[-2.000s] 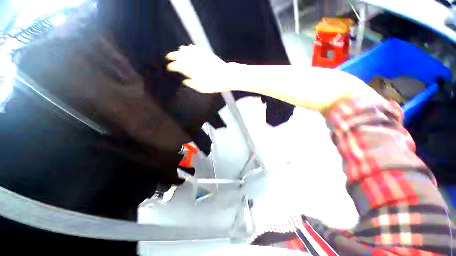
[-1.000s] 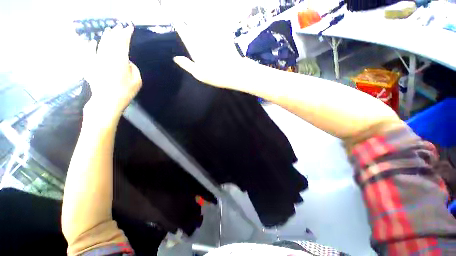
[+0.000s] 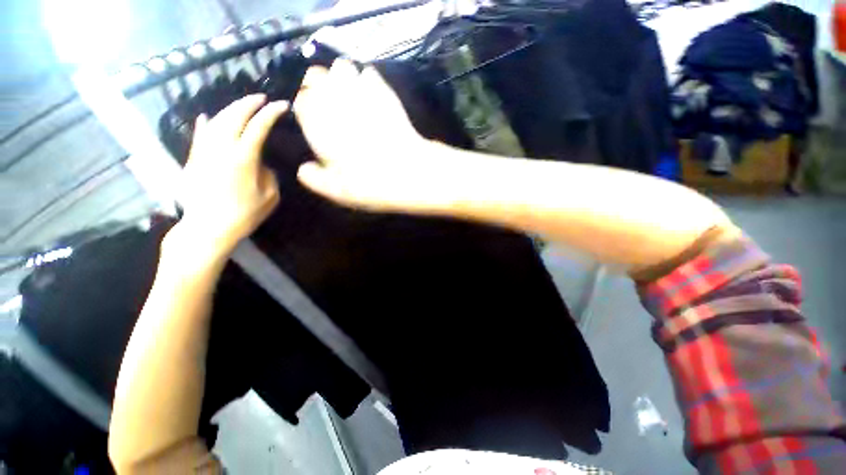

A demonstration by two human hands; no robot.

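Black garments (image 3: 417, 315) hang in a dense row from a metal rail (image 3: 213, 51), with ragged lower edges. My left hand (image 3: 223, 176) is at the upper left of the bunch, its fingers curled on the dark cloth. My right hand (image 3: 362, 139) is on the top of the same bunch, just right of my left hand, with its thumb low and its fingers towards the hangers. Both hands grip the bunch near the hangers; some fingertips are hard to make out against the black cloth. A grey rack tube (image 3: 311, 315) runs diagonally between the garments.
More dark garments (image 3: 594, 83) hang behind at the upper right. A navy heap with pale patches (image 3: 747, 74) sits over a brown cardboard box (image 3: 742, 165). A small whitish scrap (image 3: 649, 416) lies on the grey floor at the right. Other black garments (image 3: 83, 288) are at the left.
The view has swung, bringing the rail and hangers into sight, while the table, red stool and blue bin have left it. Both hands remain at the top of the black garments.
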